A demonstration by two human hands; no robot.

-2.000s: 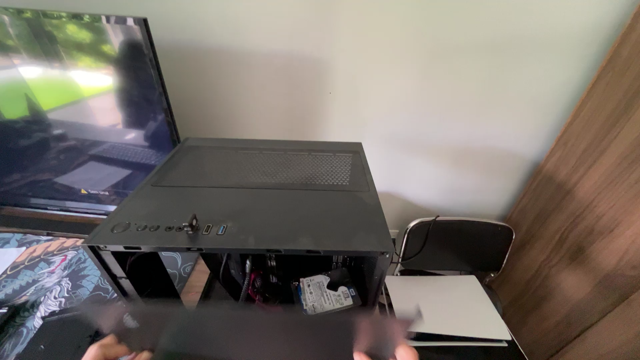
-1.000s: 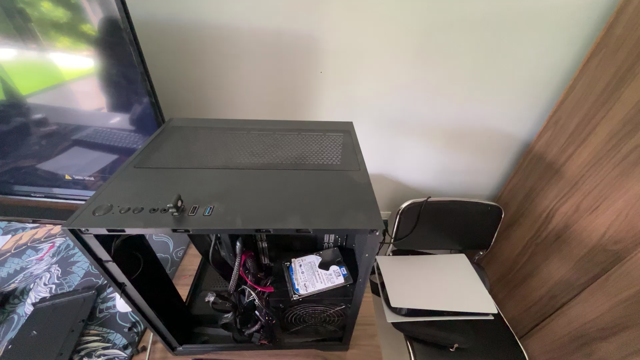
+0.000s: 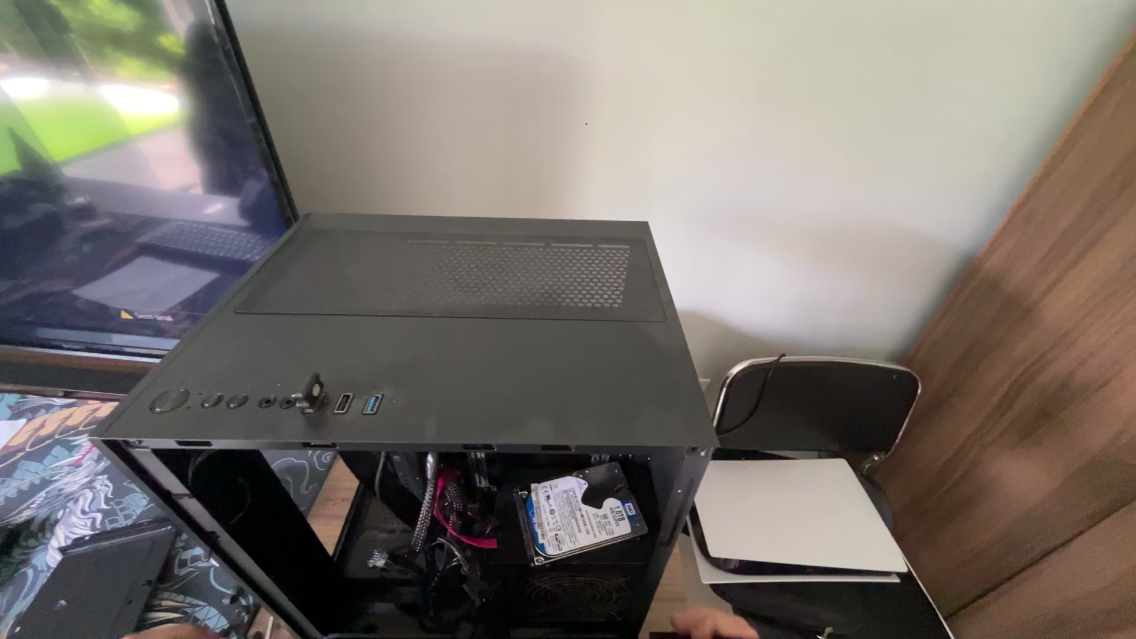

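A black computer case (image 3: pixel 497 364) stands upright with its near side uncovered. Inside it are a Western Digital hard drive (image 3: pixel 581 515), braided cables (image 3: pixel 426 506) and a pink-red cable (image 3: pixel 453 519). My right hand (image 3: pixel 713 624) shows only partly at the bottom edge, beside the case's lower right corner. Just a sliver of my left hand (image 3: pixel 173 632) appears at the bottom left, near the front of the case. The fingers of both hands are mostly cut off by the frame, so what they touch or hold cannot be told.
A large screen (image 3: pixel 133 177) stands behind on the left. Below it, a dark flat device (image 3: pixel 93 577) lies on a patterned cloth (image 3: pixel 53 497). To the right, a chair (image 3: pixel 816 404) bears a pale flat panel (image 3: pixel 799 515). A wooden panel (image 3: pixel 1038 373) leans at the far right.
Two seconds ago both hands held a dark panel before the open side; one second ago neither hand showed. Now parts of both are back at the bottom edge, and no panel is visible there.
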